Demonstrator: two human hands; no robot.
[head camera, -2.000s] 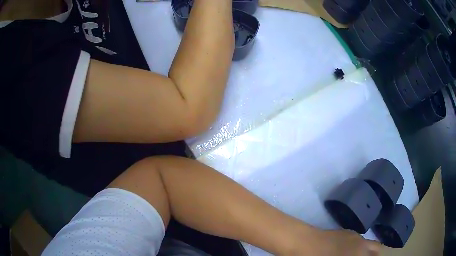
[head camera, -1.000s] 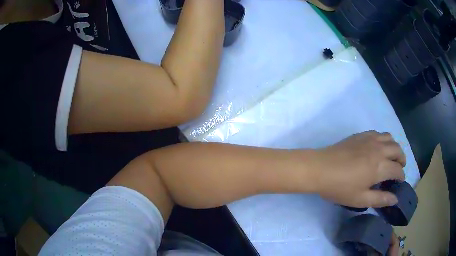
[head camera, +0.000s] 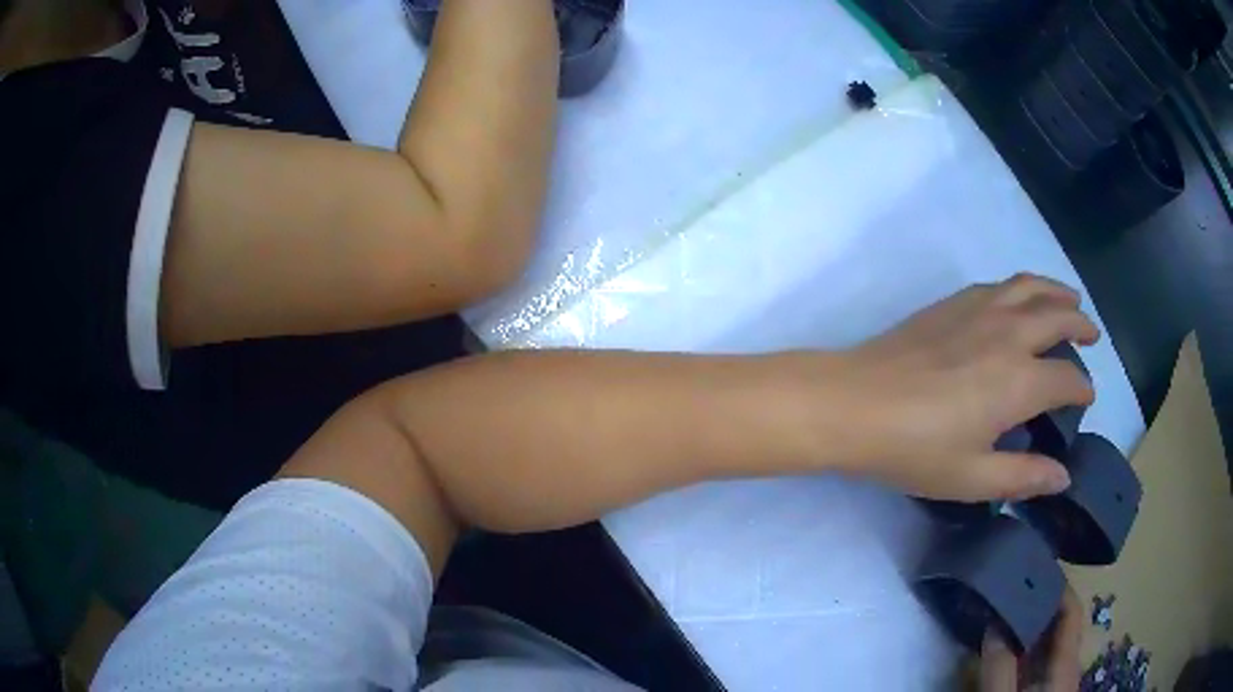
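Note:
My left hand reaches in from the left, its fingers and thumb around a dark grey housing that it partly hides. A second housing lies tilted just below it. My right hand shows only as fingers at the bottom edge, gripping the rim of a third housing; the rest is cut off. A loose pile of small dark parts with pale spots lies on brown paper at the lower right.
Another person's bare arm crosses the upper left, beside more housings. A small black piece lies on the white sheet. Stacked housings stand at the upper right.
My left hand has come up from the lower edge onto the housings. My right fingers have appeared at the bottom, on a housing. The view has shifted, showing more small parts.

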